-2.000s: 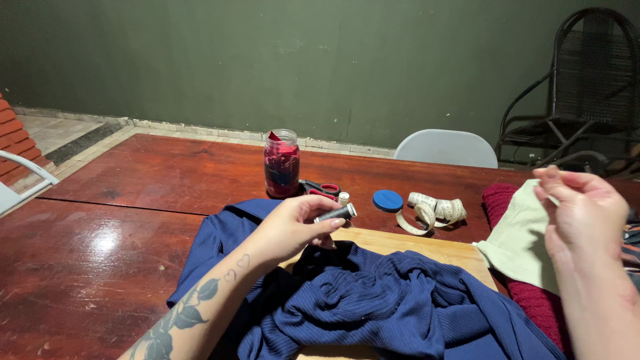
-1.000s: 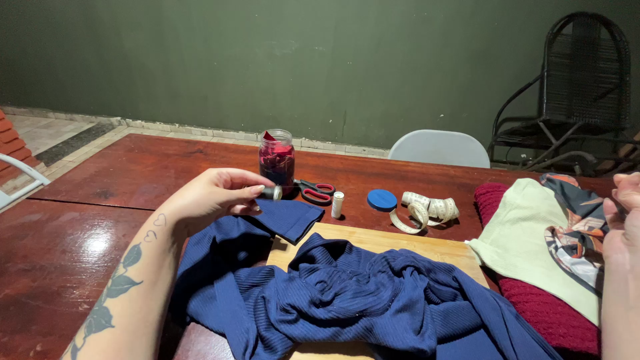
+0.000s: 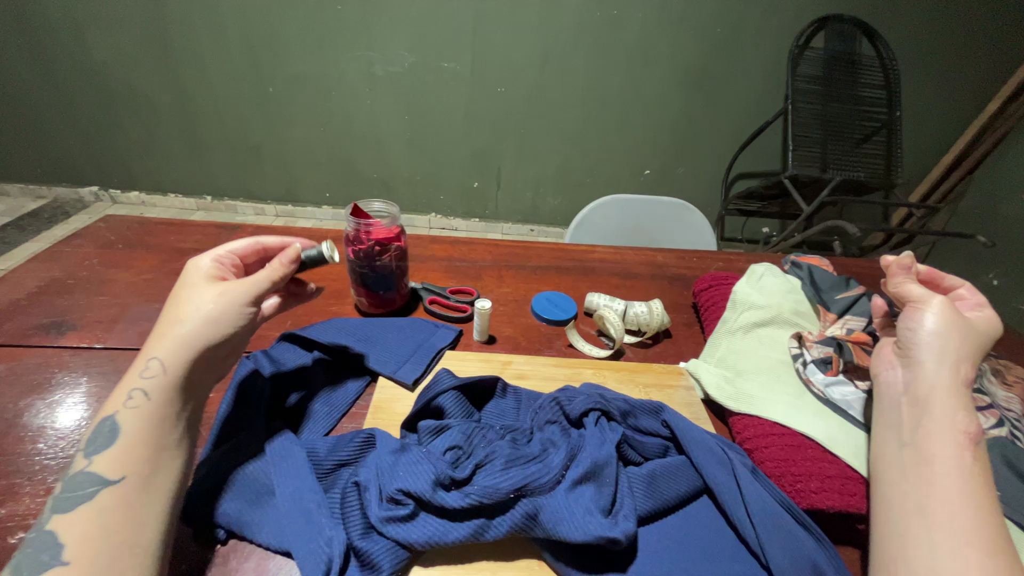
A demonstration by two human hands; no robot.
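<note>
My left hand [image 3: 248, 280] holds a spool of dark thread [image 3: 318, 255] between thumb and fingers, raised left of a glass jar [image 3: 377, 256] of red and dark blue contents. On the right, my right hand [image 3: 932, 320] is raised with thumb and fingertips pinched together; whether a thread or needle is between them is too fine to see. A crumpled navy ribbed garment [image 3: 512, 472] lies between the hands, over a wooden board [image 3: 560, 368]. Scissors with black and red handles [image 3: 448, 302] rest beside the jar, and a white spool [image 3: 482, 320] stands near them.
A blue lid [image 3: 554, 307] and a loosely coiled measuring tape [image 3: 628, 316] lie behind the board. Folded dark red knit [image 3: 788, 464], pale green fabric [image 3: 760, 328] and patterned cloth [image 3: 836, 344] are stacked at right. Beyond the table [image 3: 176, 248] stand a white chair [image 3: 640, 222] and a black chair [image 3: 844, 104].
My left hand has moved left with the dark spool, away from over the navy garment. The white spool, partly hidden behind that hand two seconds ago, now shows fully. The view has shifted somewhat.
</note>
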